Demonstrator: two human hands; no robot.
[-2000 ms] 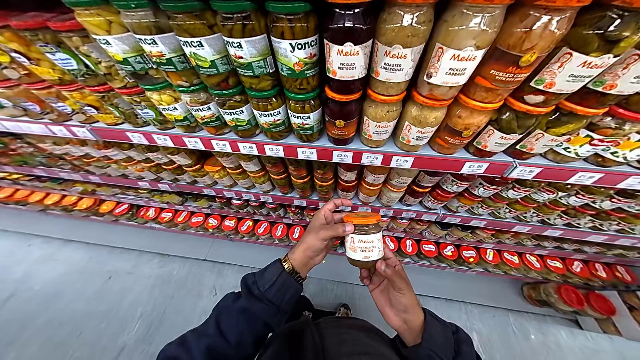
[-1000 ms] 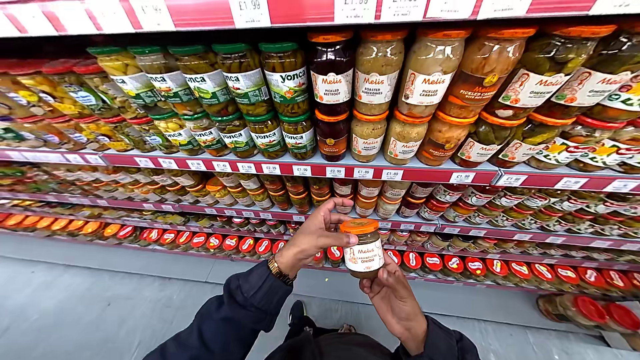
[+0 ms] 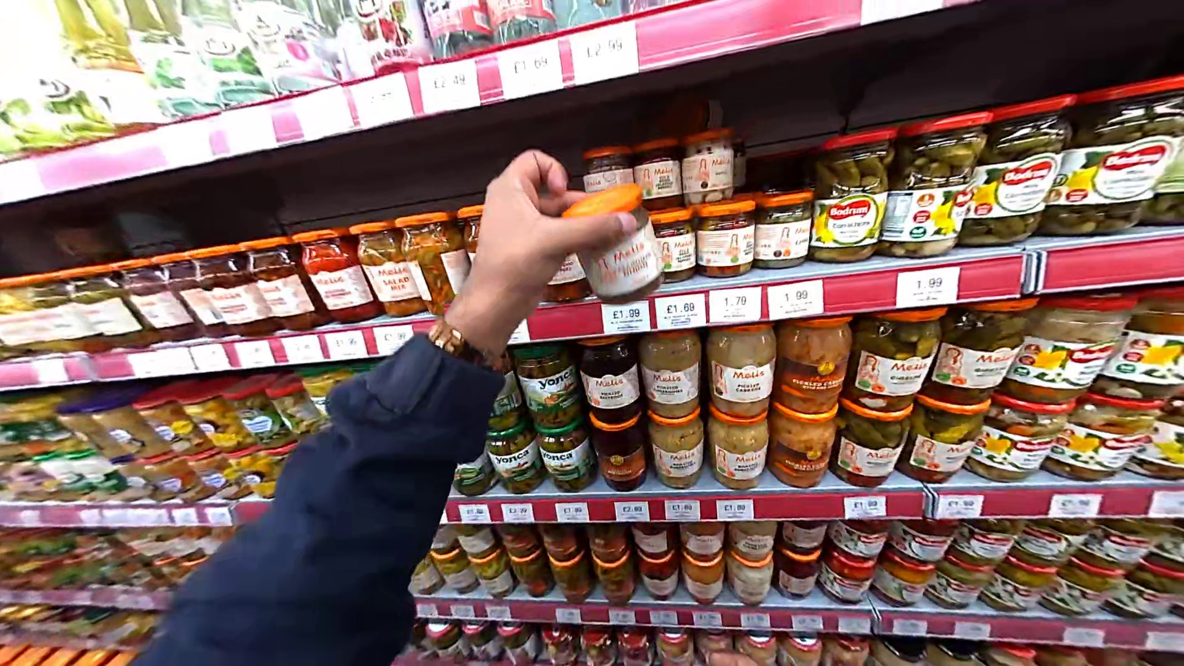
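Observation:
A small glass jar with an orange lid and a white label (image 3: 622,252) is held up by my left hand (image 3: 546,222), fingers and thumb around its lid. The jar tilts in front of the upper shelf, beside small orange-lidded jars (image 3: 726,242) stacked there. A gold watch band (image 3: 451,340) and a dark sleeve show at my left wrist. Of my right hand (image 3: 731,659) only a small bit of skin shows at the bottom edge; its fingers cannot be made out.
The shelf edge with price tags (image 3: 837,298) runs just below the held jar. Red-lidded gherkin jars (image 3: 848,199) stand to the right. Large jars of pickles (image 3: 740,370) fill the shelf below. Above hangs another red shelf edge (image 3: 689,35) with bottles on it.
My left hand has lifted the jar from low in front of me to the upper shelf. My right hand has let go of it and dropped low. The view has tilted up.

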